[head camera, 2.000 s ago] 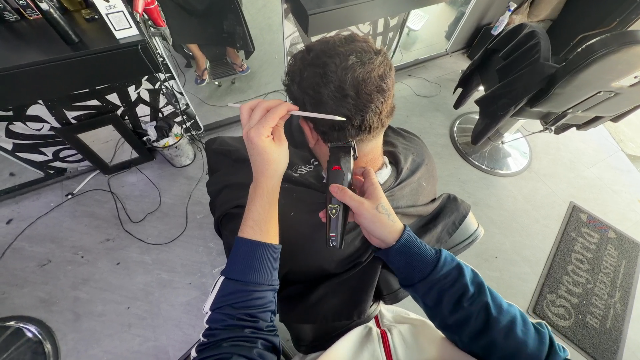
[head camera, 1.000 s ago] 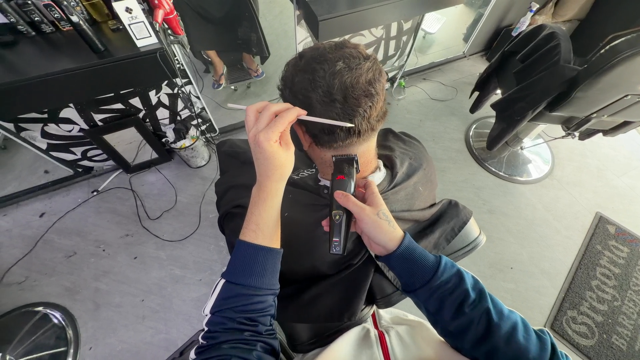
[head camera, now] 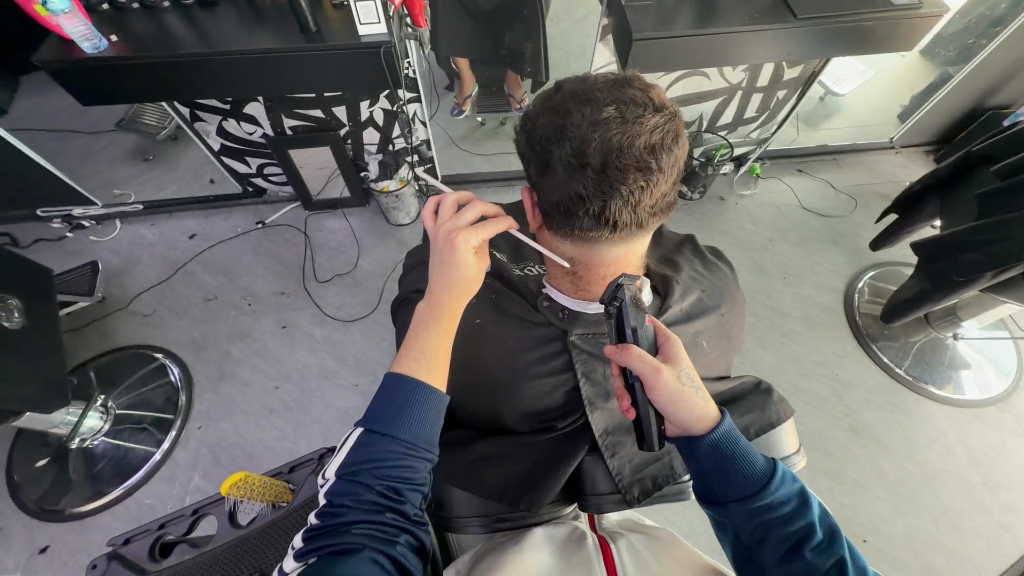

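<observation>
A seated person's head, seen from behind, has short dark hair with a trimmed lower edge. A black cape covers the shoulders over a white neck strip. My left hand pinches a thin white comb, its tip by the left side of the nape. In my right hand is a black hair clipper, held upright with its blade end just below the neck strip, at the cape's collar. Whether the blade touches the cape cannot be told.
Barber chair bases stand at left and right. A dark tool tray with a yellow brush lies at lower left. Cables run over the floor near a waste bin. Black counters and mirrors line the back.
The clipper has moved down from the hairline to the collar. The comb, earlier across the back of the hair, now slants down at the nape. The view has shifted.
</observation>
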